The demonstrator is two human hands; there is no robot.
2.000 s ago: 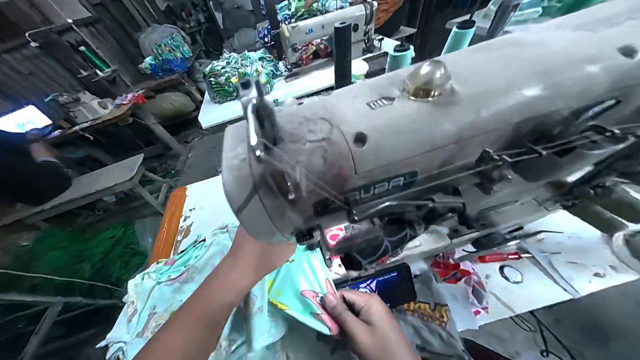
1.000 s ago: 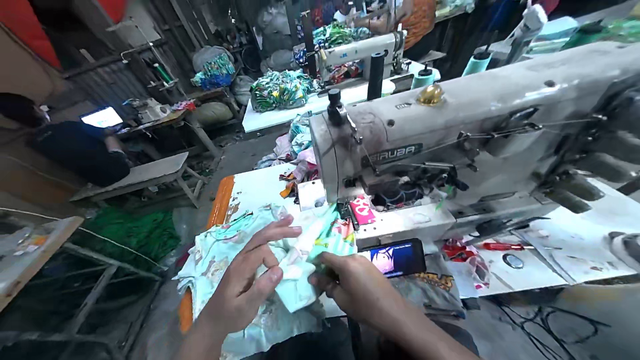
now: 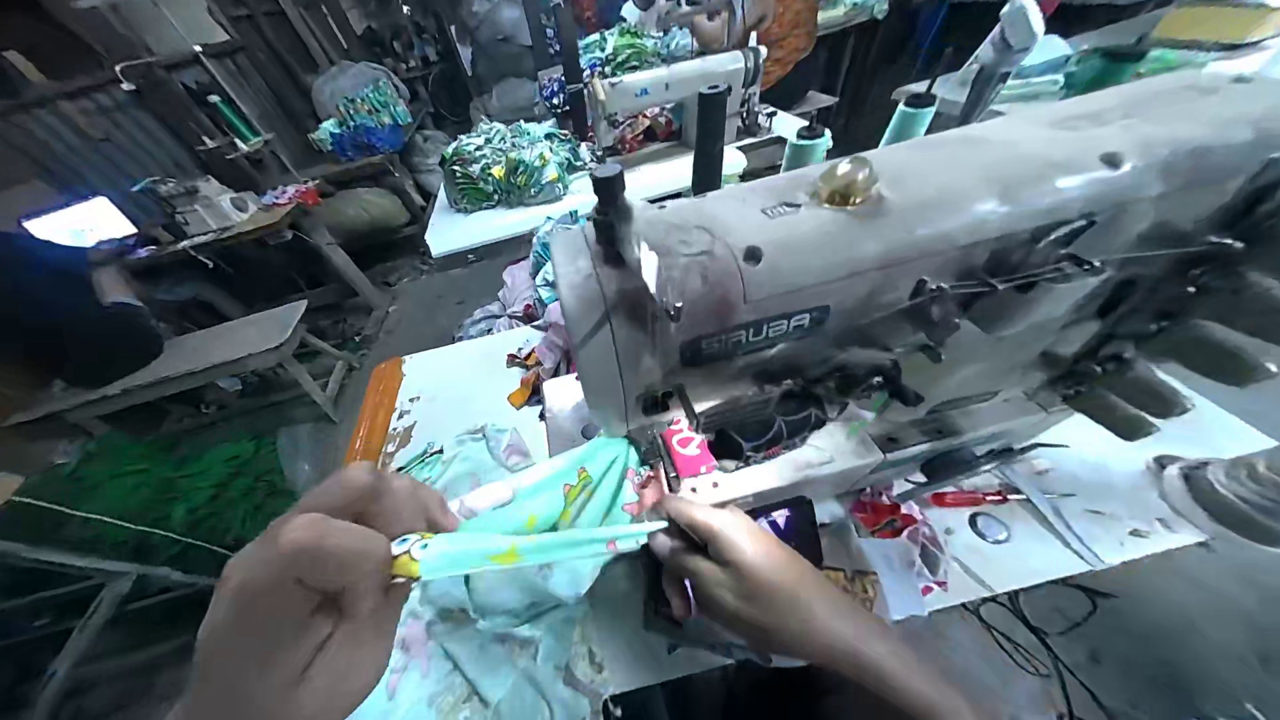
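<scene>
Mint-green printed fabric (image 3: 540, 550) is stretched between my two hands in front of a Siruba industrial sewing machine (image 3: 900, 260). My left hand (image 3: 320, 580) grips the folded edge at its left end. At the other end, my right hand (image 3: 730, 560) pinches the same edge close to the machine's needle area. Part of the cloth runs up to the presser foot area, where a pink printed strip (image 3: 688, 447) shows; whether the foot is down is hidden. More of the fabric lies bunched on the white table below.
A phone (image 3: 790, 530) lies behind my right hand. Right of it are a red screwdriver (image 3: 970, 498) and red scraps (image 3: 885, 515). Beyond stand another sewing machine (image 3: 680, 85), a bundle of green fabric (image 3: 515, 165) and a wooden bench (image 3: 220, 350). A person sits at the far left.
My hands have moved apart, and the fabric edge between them is now pulled straight. One second ago they were close together over the bunched cloth. The view has shifted.
</scene>
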